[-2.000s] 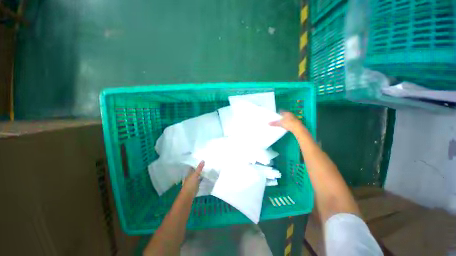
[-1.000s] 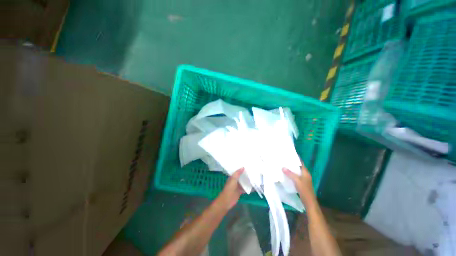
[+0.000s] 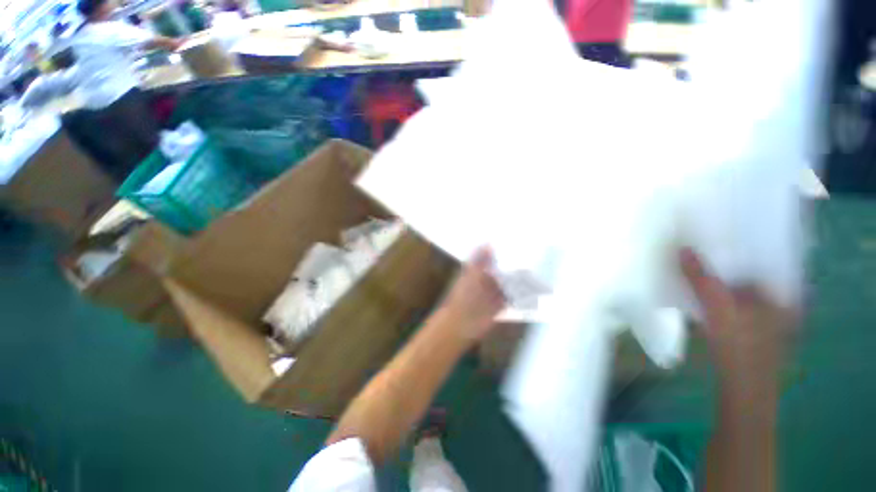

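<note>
A large loose bundle of white foam sheets fills the upper right of the view, blurred and overexposed. My left hand grips its lower left edge. My right hand holds it at the lower right, with the fingers partly hidden by glare and blur. An open cardboard box stands on the floor to the left of the bundle. White items lie inside that box; they are too blurred to name surely.
A green crate with white contents stands behind the box, and a smaller carton beside it. A long bench crosses the back. A person stands at back left, another in red. Part of a green crate shows at the bottom.
The white sheets have been lifted out of the green crate and are now held up in both hands. The view has swung from the crate to the open box and bench.
</note>
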